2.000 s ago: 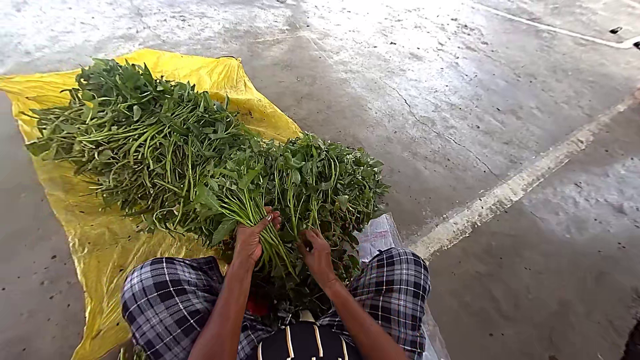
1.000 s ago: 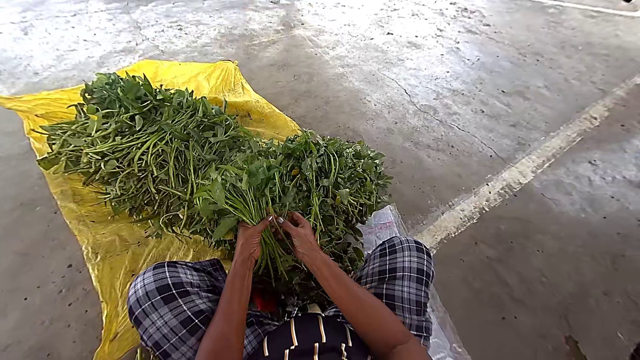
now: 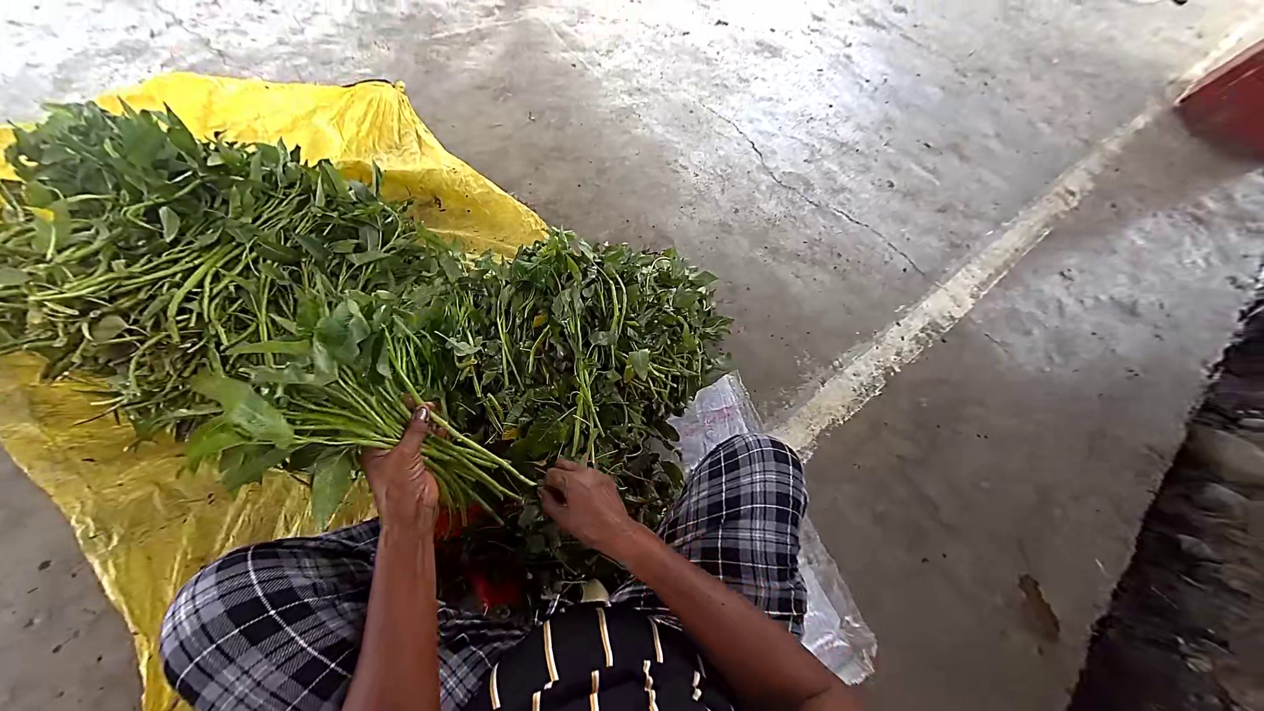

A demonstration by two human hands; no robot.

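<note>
My left hand (image 3: pixel 403 469) is closed round a bunch of leafy green stems (image 3: pixel 346 410), its leaves pointing left and the stem ends pointing right. Close to those stem ends is my right hand (image 3: pixel 583 502), fingers curled with the tips together; whether they pinch a stem is hard to see. A large heap of long-stemmed greens (image 3: pixel 197 237) lies beyond on the left, and a second, leafier pile (image 3: pixel 602 336) sits in front of my right hand.
The greens rest partly on a yellow woven plastic sheet (image 3: pixel 109 523). A whitish plastic sheet (image 3: pixel 829 602) shows beside my right knee. Concrete floor with a pale painted line (image 3: pixel 928 321) runs off to the right, where a red object (image 3: pixel 1224 99) stands at the edge.
My hands were together at the stems one second ago; now they are apart, the left holding the bunch tilted leftward, the right near the stem ends. The view has shifted.
</note>
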